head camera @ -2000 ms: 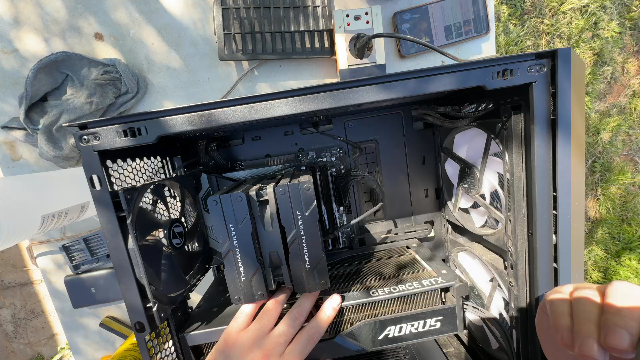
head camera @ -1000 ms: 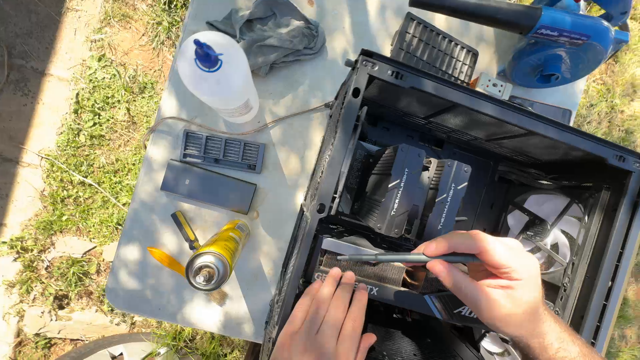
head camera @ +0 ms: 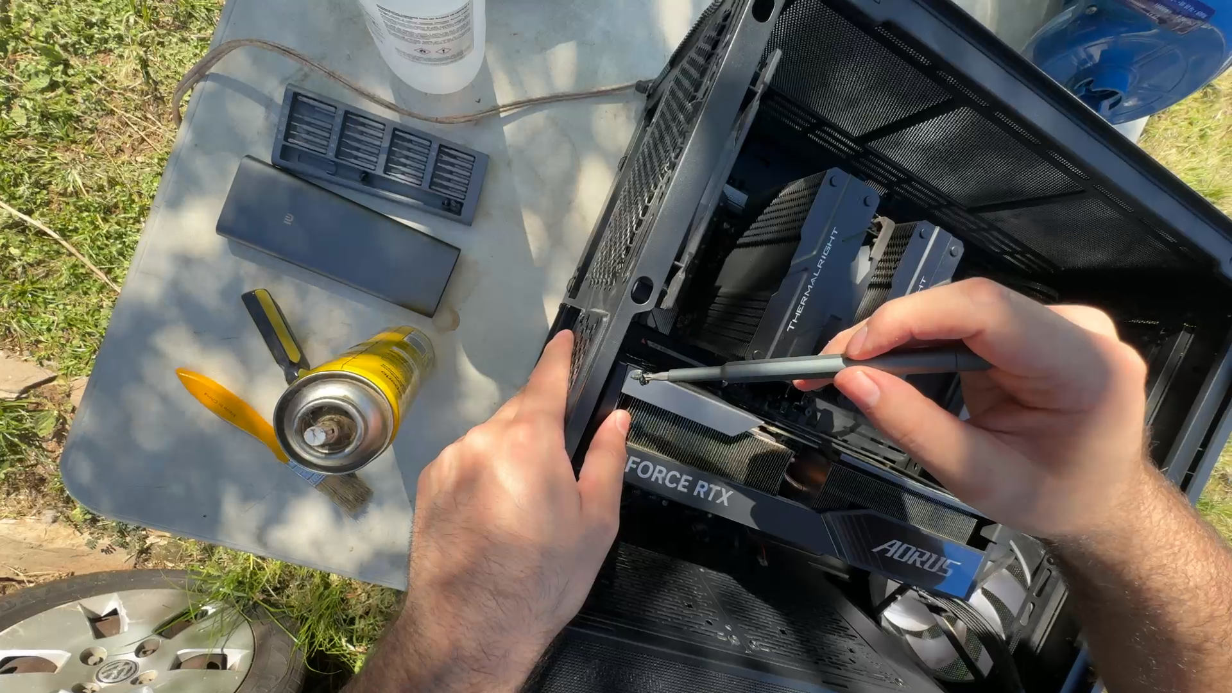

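In the head view my right hand [head camera: 1011, 404] grips a grey precision screwdriver [head camera: 799, 368], held nearly level. Its tip meets a small screw [head camera: 639, 376] at the bracket end of the Aorus GeForce RTX graphics card [head camera: 770, 520]. My left hand [head camera: 520, 510] rests its index finger and thumb on the rear frame of the black computer case [head camera: 626, 279], beside that screw, and holds nothing. Above the card stands a Thermalright CPU cooler [head camera: 818, 269] with two towers, partly behind my right hand. Whether the screw is seated or loose cannot be told.
Left of the case, a table [head camera: 192, 472] bears a screwdriver bit tray [head camera: 380, 154], its dark cover [head camera: 337, 236], a yellow spray can [head camera: 356, 395], a yellow-and-black handled tool [head camera: 275, 332], a brush [head camera: 231, 414], a clear bottle [head camera: 433, 38] and a cable [head camera: 327, 72]. A blue blower [head camera: 1126, 48] lies top right.
The screwdriver tip has moved left along the graphics card to the screw at its bracket end. My left hand has shifted from the card's edge to the case frame. The view has moved closer.
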